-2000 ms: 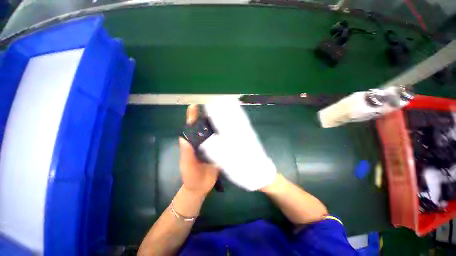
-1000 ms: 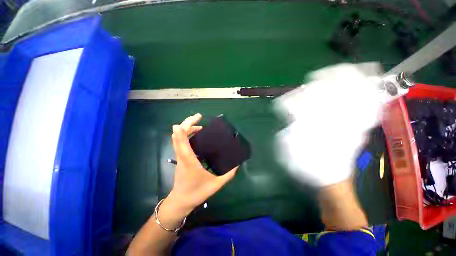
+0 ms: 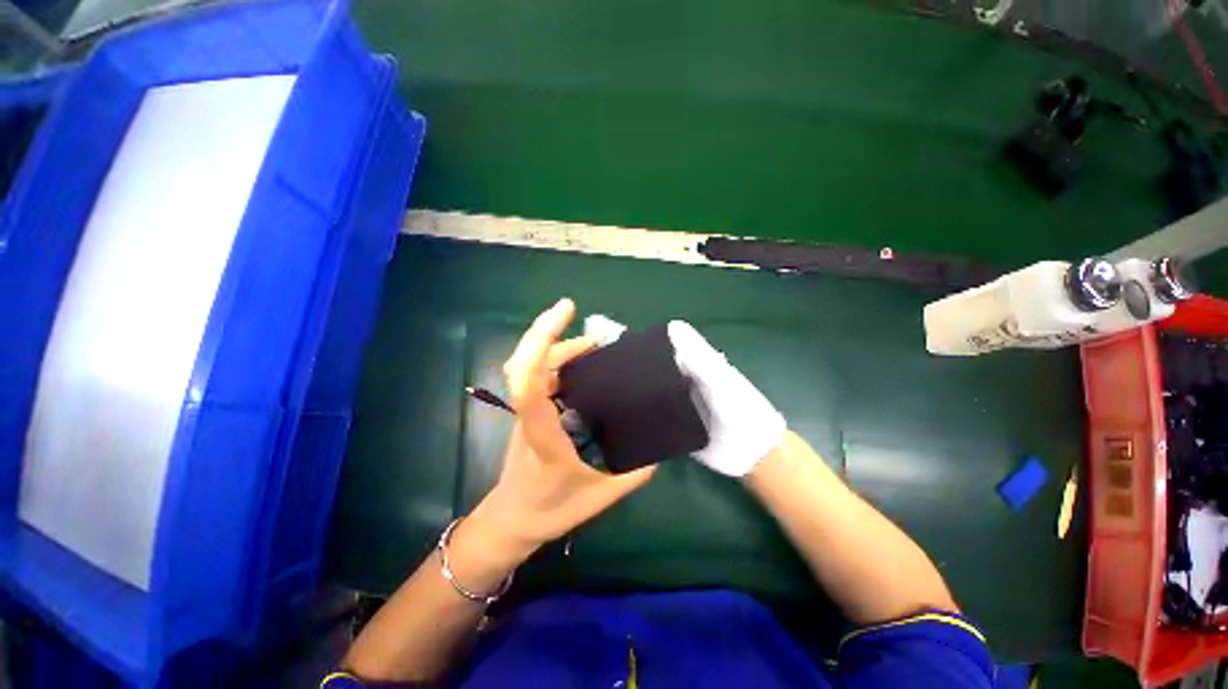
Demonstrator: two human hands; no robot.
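A black power adapter [image 3: 636, 399] is held up over the dark green mat, its broad plain face towards me. My bare left hand [image 3: 539, 428] grips it from the left and below, with a bracelet on the wrist. My right hand [image 3: 727, 404] in a white glove is against its right side, with fingertips showing above its top left; the rest of those fingers are hidden behind it. A thin black cord end [image 3: 488, 397] sticks out left of my left hand.
Stacked blue bins [image 3: 276, 256] with a white liner [image 3: 148, 323] stand at left. At right are two white bottles [image 3: 1030, 307], a red bin [image 3: 1124, 498] of black parts, a blue piece [image 3: 1024, 482] and a tan stick [image 3: 1068, 503]. Black adapters [image 3: 1053, 141] lie on the green belt.
The gloved right hand has moved from near the bottles back to the adapter. The left hand still holds it. The view has shifted, so the bins and bottles appear further right.
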